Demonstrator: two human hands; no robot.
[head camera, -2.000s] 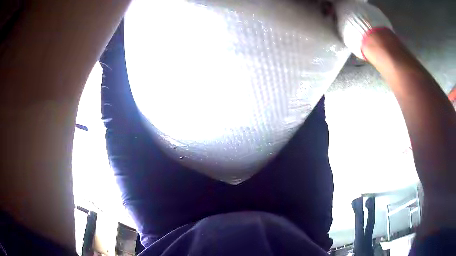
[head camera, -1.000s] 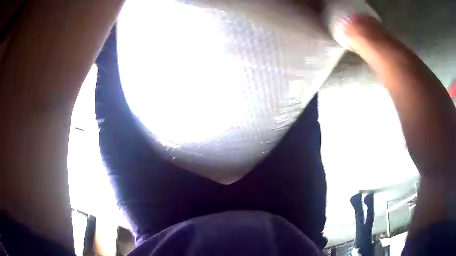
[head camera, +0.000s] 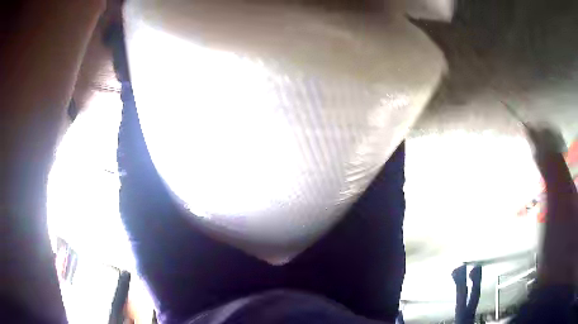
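Note:
A large whitish, dimpled bubble wrap roll (head camera: 272, 133) fills the middle, with strong glare on its left part. Its lower end narrows to a point between my dark-clothed legs. My left forearm runs up the left side, and my left hand is out of the picture. My right forearm is at the right side, dark and blurred. A pale blurred patch (head camera: 437, 7) at the top edge, beside the roll's upper right, may be my gloved right hand. What it holds cannot be told. A dark pointed shape (head camera: 432, 31) lies just below it, too blurred to name.
Grey floor (head camera: 507, 57) shows at the upper right, with glare below it. A person's dark legs (head camera: 466, 291) and a pale metal frame (head camera: 513, 281) stand at the lower right. Red blurred things are at the right edge. Dark and brown objects show at the lower left.
The roll's lower tip sits lower in view. My right forearm has swung outward to the right, and the white glove with its red cuff is no longer clear. My left arm has shifted left.

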